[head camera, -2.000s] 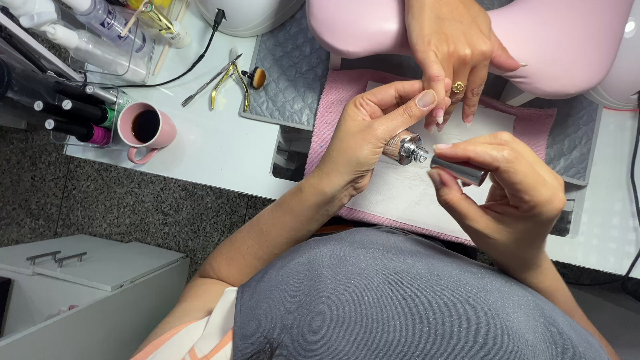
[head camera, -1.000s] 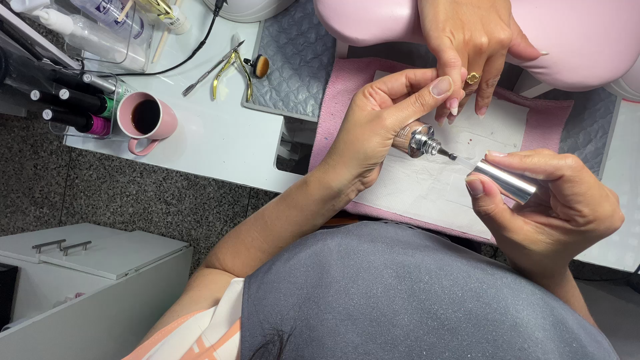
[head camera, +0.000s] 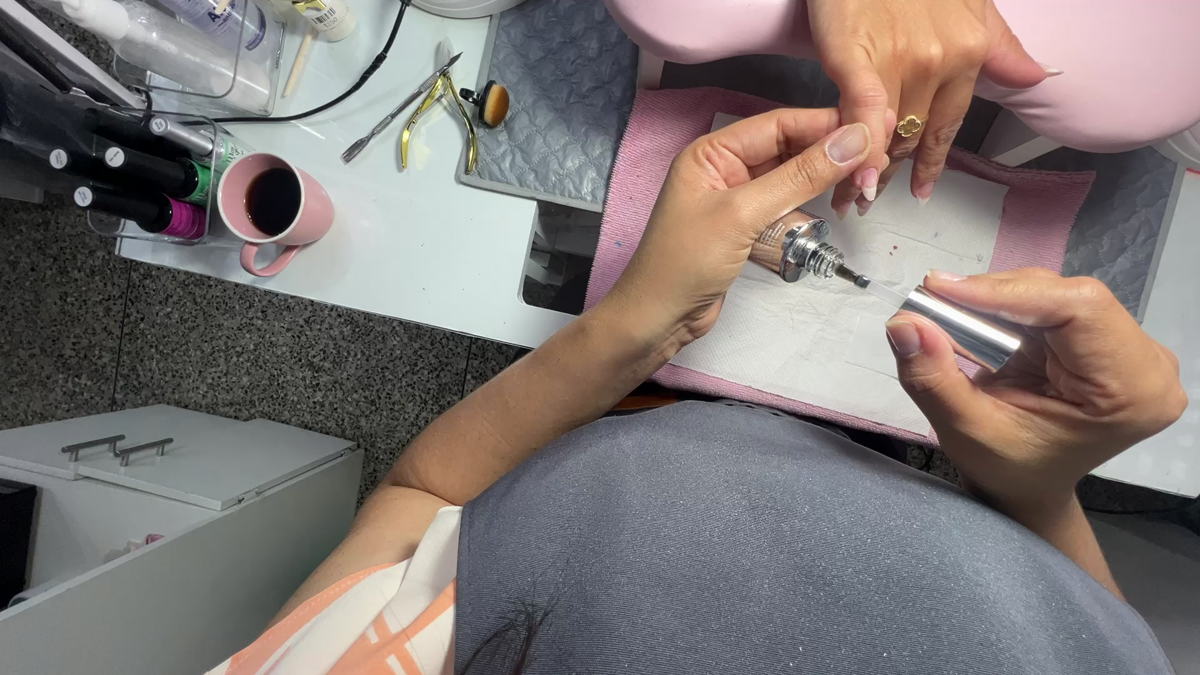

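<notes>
My left hand (head camera: 722,206) holds a nail polish bottle (head camera: 792,246) against its palm, neck pointing right, while its thumb and index finger pinch a finger of another person's hand (head camera: 905,56). That hand wears a gold ring (head camera: 908,126) and rests on a pink armrest. In my right hand (head camera: 1041,375) is the silver cap (head camera: 961,328) of the bottle, between thumb and fingers. From the cap a thin clear stem runs to the brush (head camera: 853,276), whose bristles lie at the mouth of the bottle. Below them a white paper towel (head camera: 806,347) covers a pink towel (head camera: 647,187).
Left on the white table (head camera: 403,253) stand a pink mug (head camera: 309,211) of dark liquid and a clear holder with bottles. Gold nippers (head camera: 406,141), a metal cuticle pusher (head camera: 398,112) and a round brush (head camera: 492,104) lie by a grey quilted mat (head camera: 562,94). A pink armrest (head camera: 1116,75) stands beyond.
The cap in my right hand has moved away from the bottle neck to the right since two seconds ago, and the brush's bristles have come out to the mouth. My left hand keeps its hold.
</notes>
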